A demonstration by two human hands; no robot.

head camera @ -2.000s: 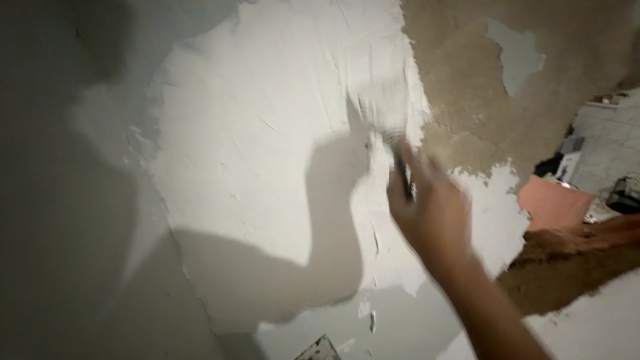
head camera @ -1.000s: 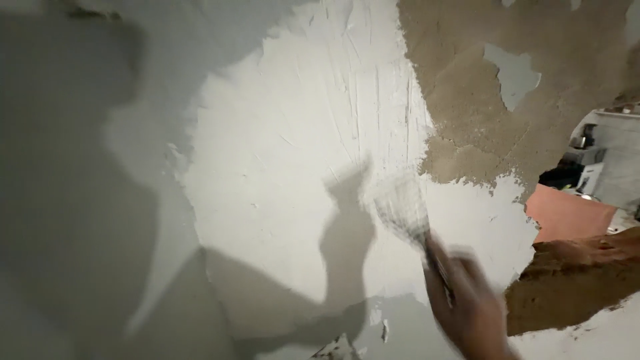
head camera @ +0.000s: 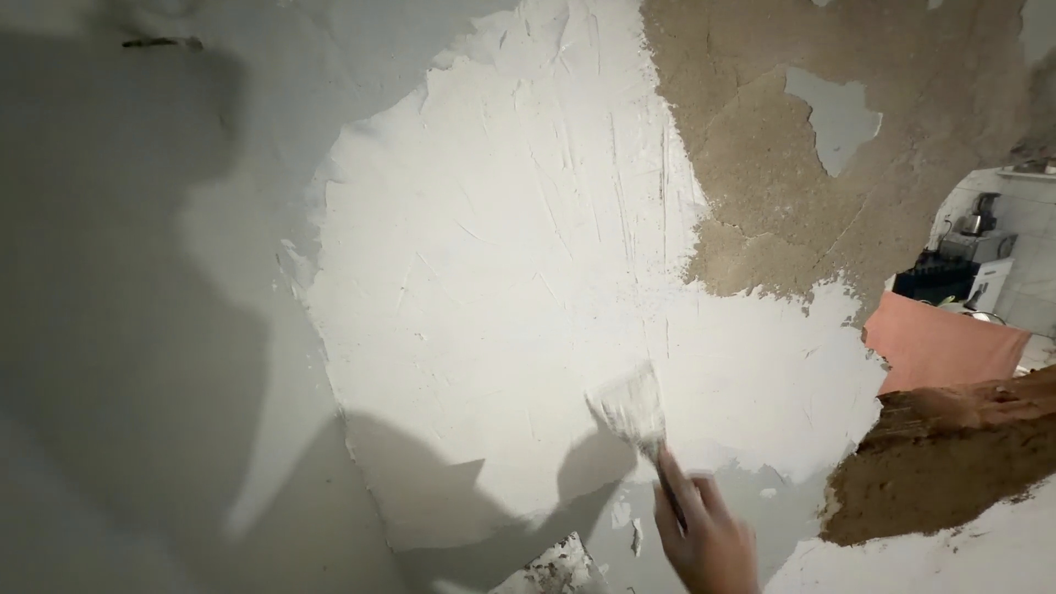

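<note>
My right hand [head camera: 709, 528] grips the dark handle of a putty knife [head camera: 635, 404] at the lower middle of the view. The knife's broad blade, smeared with white filler, lies at or close against a patch of white plaster [head camera: 495, 247] on the wall. Fine ridges and scratches run through this patch. At the bottom edge shows the corner of a second flat blade or plate [head camera: 561, 569], spotted with plaster; what holds it is out of view. My left hand is not seen.
Bare brown render [head camera: 759, 181] borders the patch at upper right, and old grey paint [head camera: 289, 99] lies at left. At right, a rough broken edge [head camera: 924, 470] frames an opening with a salmon-coloured sheet [head camera: 940, 342] and kitchen items [head camera: 978, 239] beyond. Shadows fall across the wall.
My right hand with the putty knife has moved down the wall, from the patch's upper right part to its lower part. The view has shifted somewhat.
</note>
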